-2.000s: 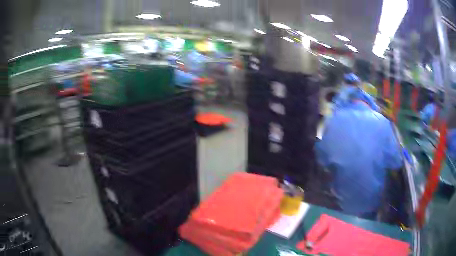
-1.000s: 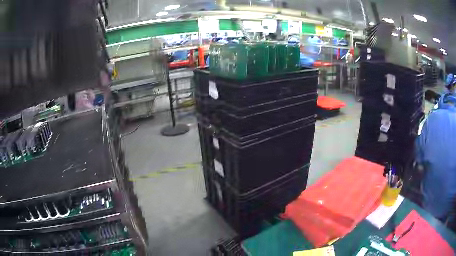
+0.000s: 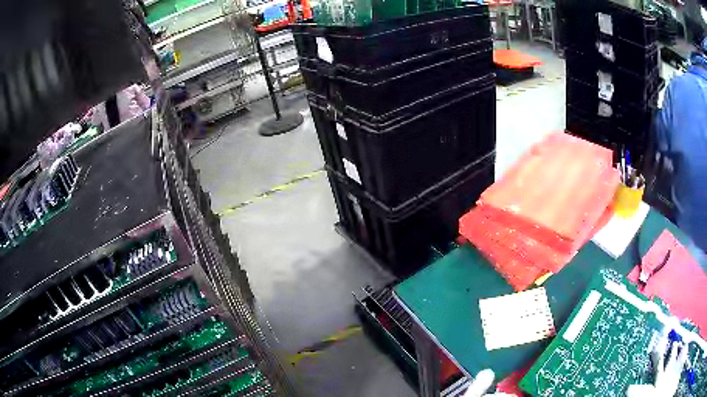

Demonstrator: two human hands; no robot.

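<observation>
A green circuit board (image 3: 593, 341) with white markings and a long white strip lies tilted on the bench at the lower right. My right hand (image 3: 667, 368), in a white glove, is over its right part near the frame's corner. A blue tip shows at its fingers, apparently of a marker pen (image 3: 674, 336). Only a white-gloved fingertip of my left hand (image 3: 482, 382) shows at the bottom edge, left of the board; the rest is cut off. Side cutters (image 3: 655, 269) lie on a pink sheet (image 3: 682, 271) behind the board.
A printed card (image 3: 517, 319), a stack of red foam sheets (image 3: 550, 190), a white paper (image 3: 622, 233) and a yellow pen cup (image 3: 629, 201) are on the green bench (image 3: 442, 298). Black totes (image 3: 403, 132) stand beyond. A rack of boards (image 3: 182, 256) is at left. A person in blue (image 3: 686, 147) is at far right.
The view has swung left and then down. The board shows more fully, and both gloved hands have come into view at the bottom.
</observation>
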